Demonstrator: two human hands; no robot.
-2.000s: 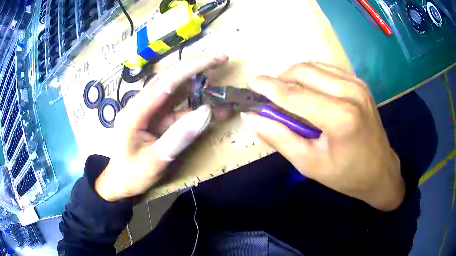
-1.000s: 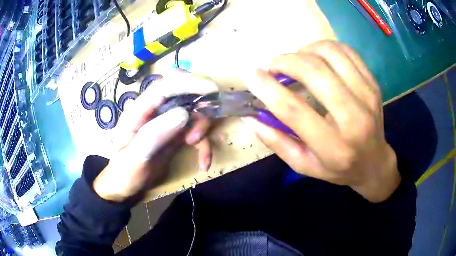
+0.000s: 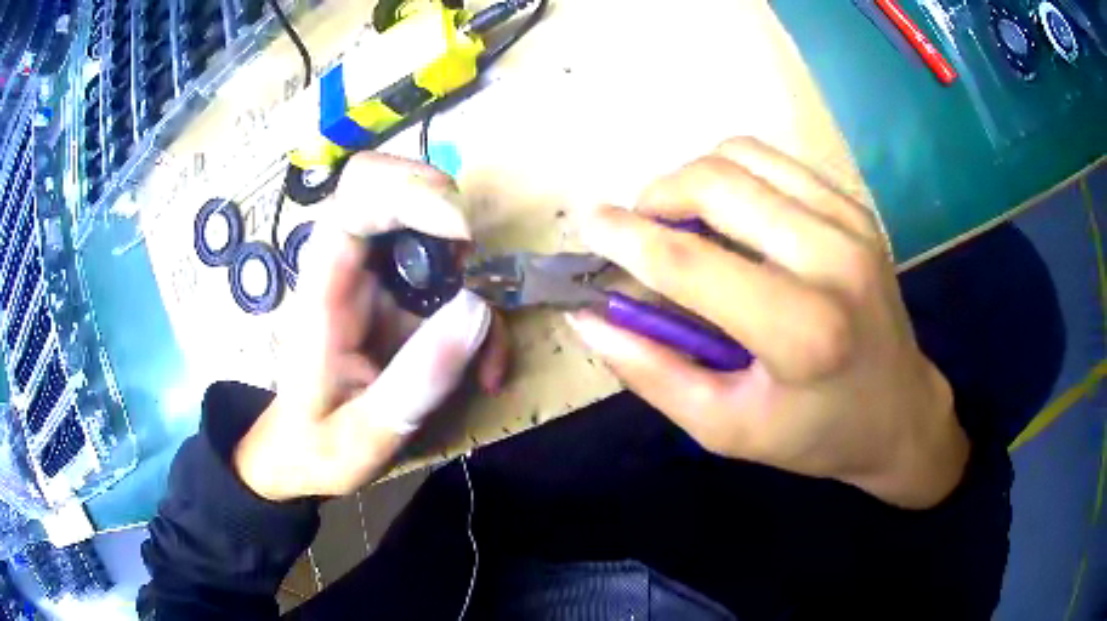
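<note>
My left hand (image 3: 376,315), with whitish covering on its thumb, holds a small round dark part (image 3: 420,269) between thumb and fingers. The part's face, with a greyish centre, is turned up towards me. My right hand (image 3: 789,315) grips purple-handled cutters (image 3: 674,331). Their jaws point left and reach the right rim of the round part. Whether the jaws are closed on the rim cannot be told. The work is held above the tan board (image 3: 546,158).
Dark rings (image 3: 256,278) lie on the board left of my left hand. A yellow tool (image 3: 407,79) with blue tape lies at the top. Trays of black parts (image 3: 182,73) stand at left. A red slim tool (image 3: 914,40) and round parts (image 3: 1014,40) lie at upper right.
The round part has been turned from nearly edge-on to face up. The cutters have shifted slightly; their jaws now sit at its right rim. Both hands keep their hold.
</note>
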